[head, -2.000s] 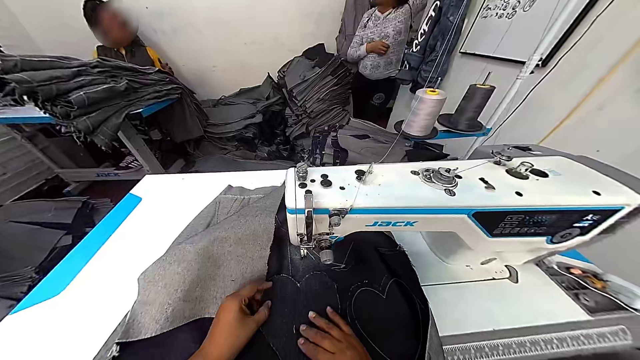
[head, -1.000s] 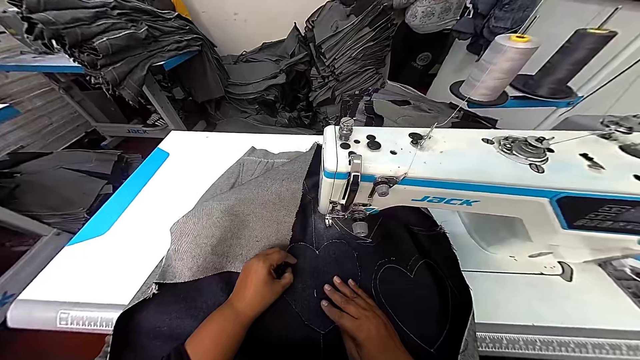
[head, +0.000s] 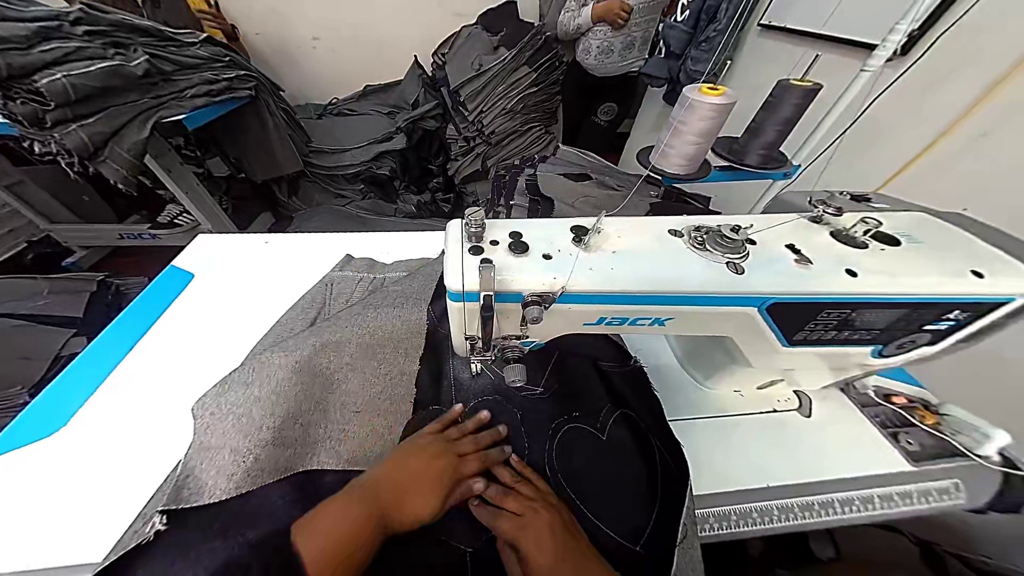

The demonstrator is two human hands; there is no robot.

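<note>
My left hand (head: pixel 436 468) lies flat on dark denim fabric (head: pixel 592 384), its fingers over a stitched heart outline just in front of the presser foot (head: pixel 476 366) of a Jack sewing machine (head: pixel 688 280). Against it, my right hand (head: pixel 532 512) rests palm down on the same fabric, fingertips touching the left hand's. Both hands press the cloth without gripping it. A second heart outline (head: pixel 606 480) in light stitching shows to the right. The cloth's grey reverse side (head: pixel 312 384) spreads over the table at the left.
Cones of light thread (head: pixel 694 132) and dark thread (head: pixel 772 124) stand behind the machine. A ruler strip (head: pixel 832 508) runs along the table's front edge at right. Piles of grey garments (head: pixel 120 88) lie on a table at left and along the wall; a person (head: pixel 608 48) stands beyond.
My left hand has moved right and now lies spread beside my right hand; earlier it was bent at the left side of the heart outline.
</note>
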